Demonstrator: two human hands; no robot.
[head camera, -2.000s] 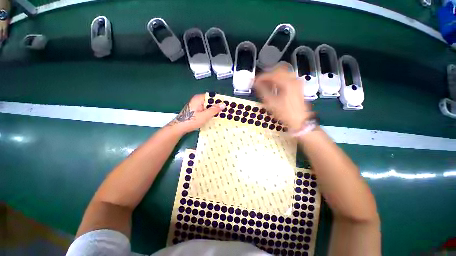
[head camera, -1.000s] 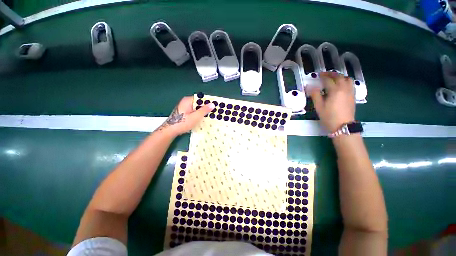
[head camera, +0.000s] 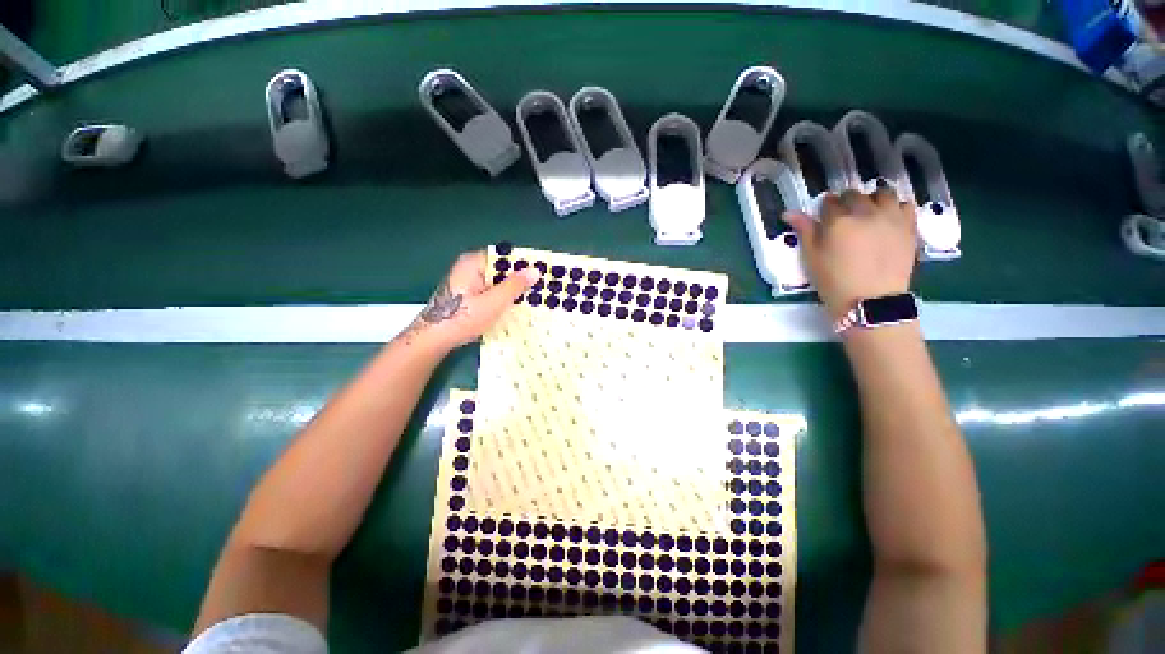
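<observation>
My left hand (head camera: 475, 296) holds the upper left corner of a cream sheet (head camera: 601, 422) with rows of black dots at its top; the rest is bare and shiny. A second sheet (head camera: 759, 613), dense with black dots, lies under it. My right hand (head camera: 866, 249) is palm down over the solid ends of a close group of grey-white loop-shaped housings at the right. Its fingertips are hidden, so I cannot tell whether it grips anything. The nearest housing (head camera: 782, 266) is left of my thumb. A black dot shows on the rightmost housing (head camera: 939, 236).
Several more housings (head camera: 677, 215) lie beyond the sheets, spread leftward, one on its side at far left (head camera: 102, 144). A white strip (head camera: 192, 323) crosses the green surface (head camera: 166, 434). A blue object (head camera: 1096, 32) is at the far right corner, white parts (head camera: 1143, 235) at the right edge.
My right hand has moved from above the sheet's upper right to the right-hand housings. The housings left of it appear shifted slightly right in view, and the held sheet slightly left.
</observation>
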